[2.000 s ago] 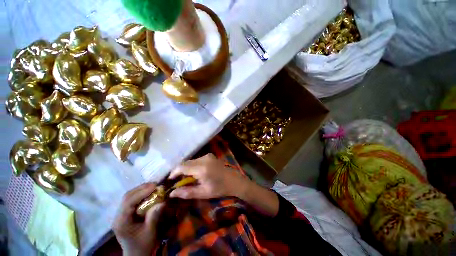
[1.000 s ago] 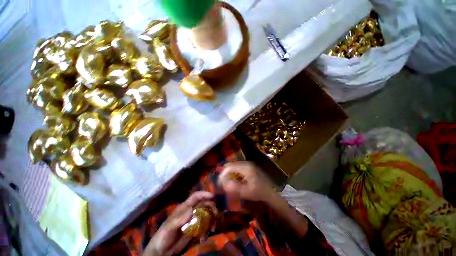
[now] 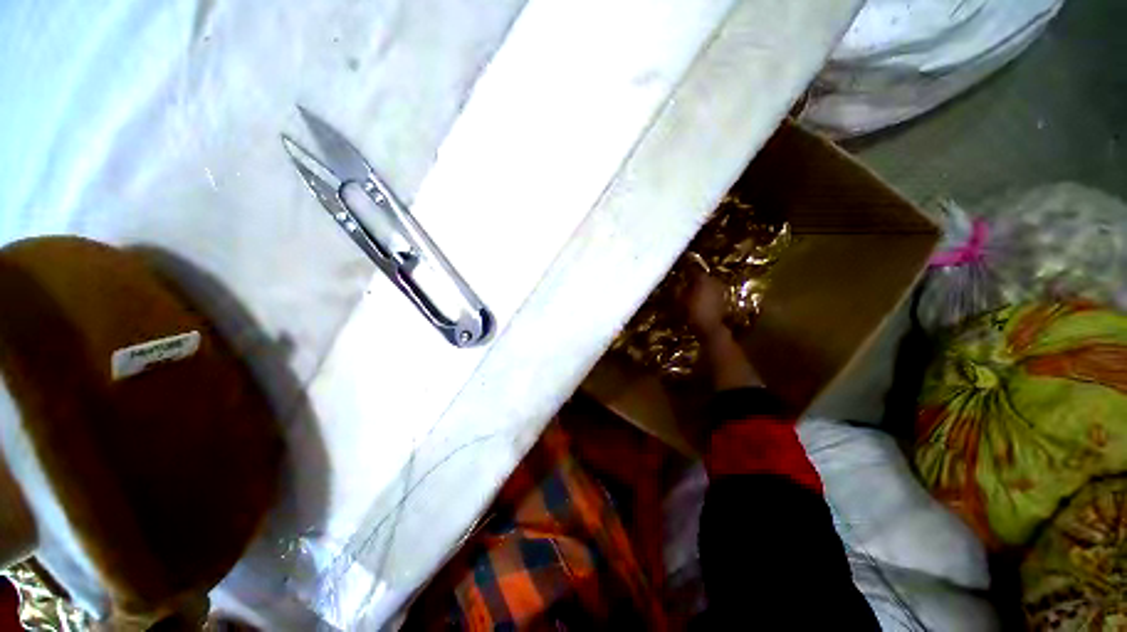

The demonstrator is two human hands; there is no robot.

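Observation:
A brown cardboard box [image 3: 853,284] stands open below the table edge. Shiny gold pieces [image 3: 667,340] lie inside it. My right hand [image 3: 719,324] is down in the box among the gold pieces. Its fingers are dim and partly hidden, so I cannot tell whether they hold anything. My left hand is not in view. Silver thread snips [image 3: 393,247] lie on the white table [image 3: 544,111], blades towards the upper left. The brown round pot [image 3: 148,395] with a small white label is large at the left edge. Part of a gold piece [image 3: 47,601] shows at the bottom left.
Fine thread [image 3: 414,475] and clear plastic [image 3: 352,580] lie by the table's front edge. White sacks [image 3: 921,49] are at the upper right and beside my right sleeve [image 3: 772,531]. A yellow-green patterned bundle [image 3: 1026,420] and a pink-tied clear bag [image 3: 1063,241] are at the right.
The view has shifted right and closer to the table. My right hand has moved from my lap into the box. My left hand and its gold piece have left view, as has most of the pile.

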